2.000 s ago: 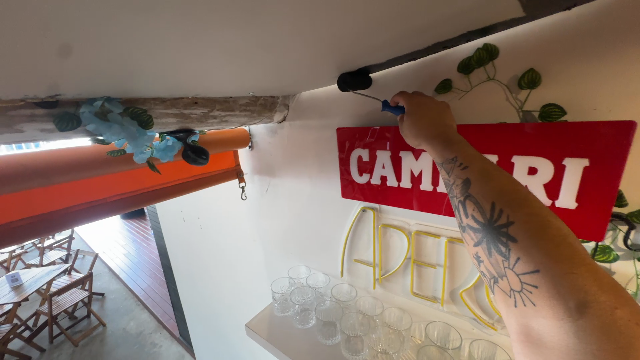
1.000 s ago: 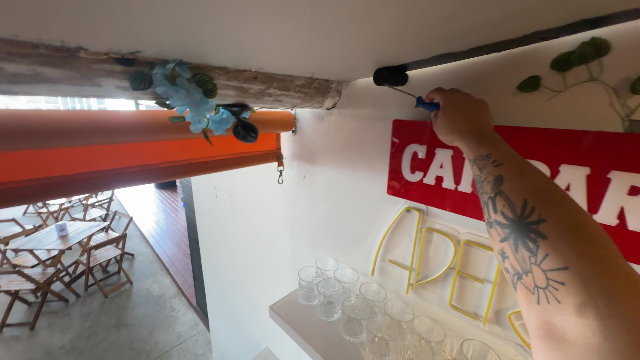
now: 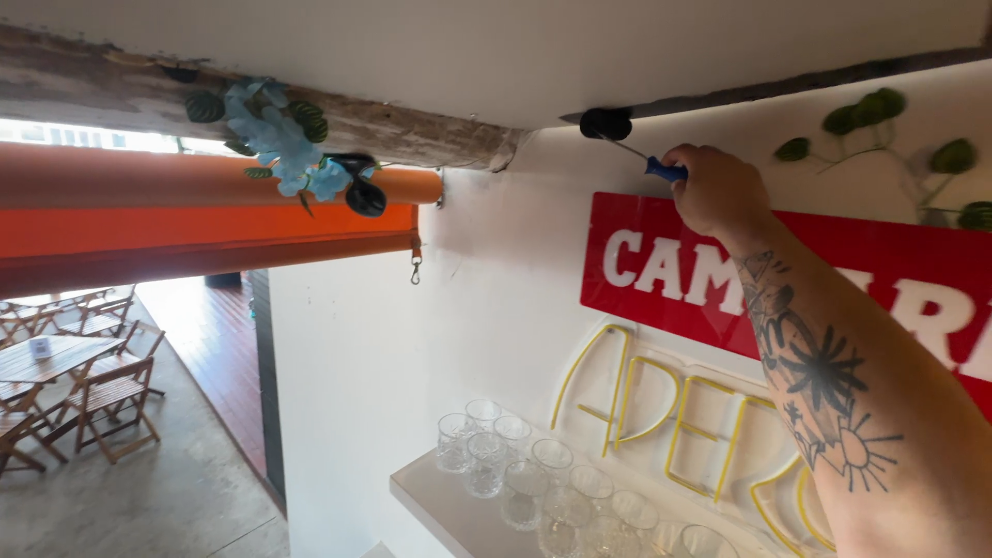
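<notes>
My right hand (image 3: 717, 186) is raised at the upper right, closed around the blue handle of a small paint roller (image 3: 665, 168). The roller's black sleeve (image 3: 606, 123) lies where the ceiling meets the white wall, at the left end of a dark painted strip (image 3: 775, 87) that runs right along the ceiling's edge. Below the hand, a red sign with white letters (image 3: 659, 267) hangs on the wall, partly covered by my tattooed forearm. My left hand is out of view.
Drinking glasses (image 3: 527, 484) stand on a white shelf (image 3: 434, 496) below a yellow neon-style sign (image 3: 620, 387). At left are a rough beam (image 3: 434, 132) with blue artificial flowers (image 3: 271, 132), an orange rolled awning (image 3: 194, 232), and wooden folding chairs (image 3: 116, 395) by a table. Leafy vines (image 3: 876, 116) hang at right.
Between two seconds ago and now, the roller has moved left along the ceiling's edge, toward the beam's end, and the dark strip reaches farther left. The view has shifted.
</notes>
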